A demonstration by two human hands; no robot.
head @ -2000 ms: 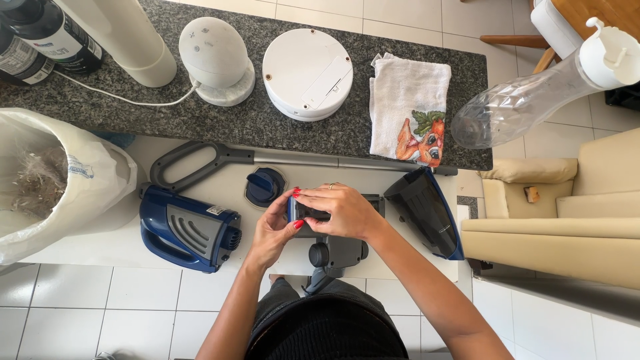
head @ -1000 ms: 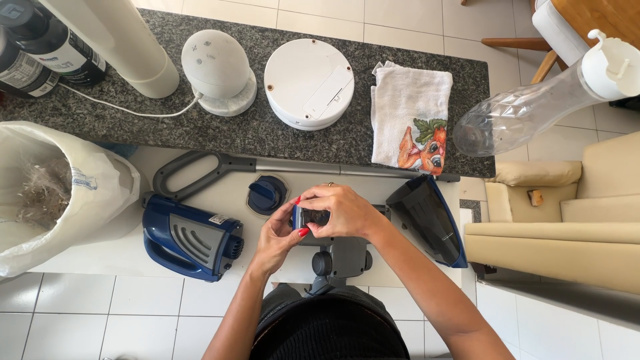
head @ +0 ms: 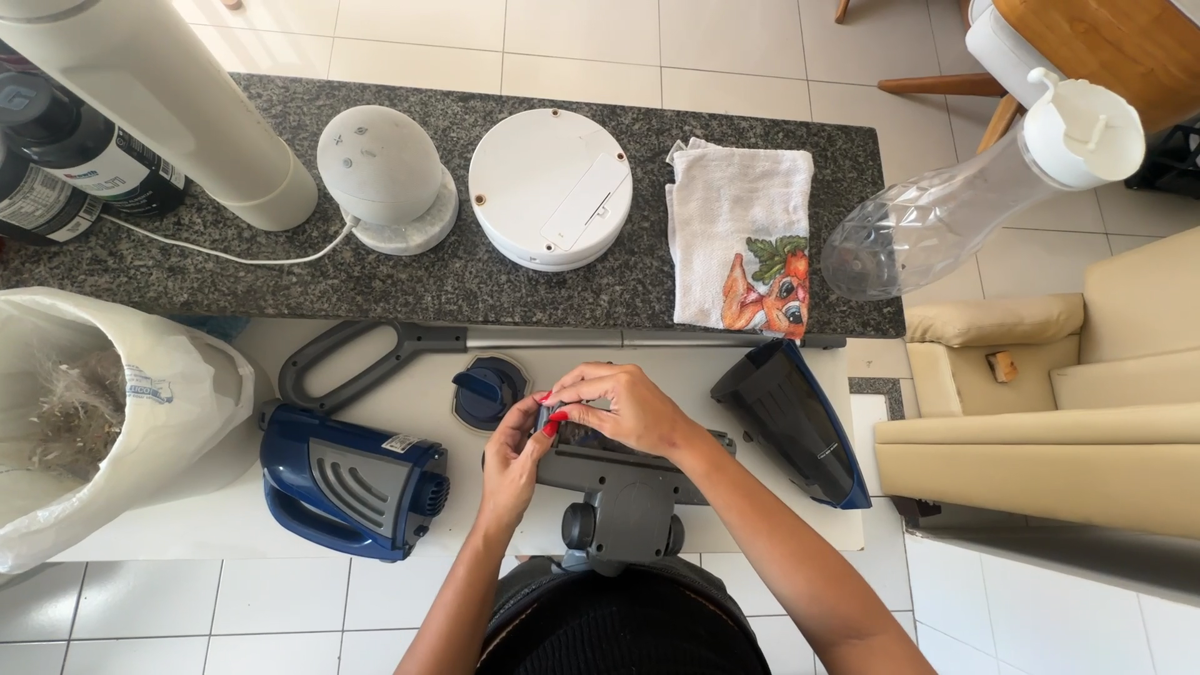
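Observation:
My left hand (head: pixel 516 450) and my right hand (head: pixel 614 403) meet over a grey vacuum floor head (head: pixel 633 511). Between their fingertips is a small part, mostly hidden, whose kind I cannot tell. Just left of the hands lies a round dark blue cap with a raised grip (head: pixel 489 392). A blue and grey handheld vacuum body (head: pixel 356 478) rests further left. To the right is a dark translucent dust container with a blue edge (head: pixel 797 422). The grey tube with a loop handle (head: pixel 370 361) runs along the back of the white surface.
A lined bin (head: pixel 216 403) holding dust stands at left. On the granite counter (head: pixel 562 300) are a white speaker (head: pixel 380 169), a round white device (head: pixel 551 187), a folded cloth (head: pixel 741 225), dark bottles (head: pixel 103 159) and a clear plastic bottle (head: pixel 923 234). A beige sofa (head: pixel 1031 441) is at right.
Both hands stay together above the floor head, with their fingers slightly shifted around the small part. The laid-out vacuum parts have not moved.

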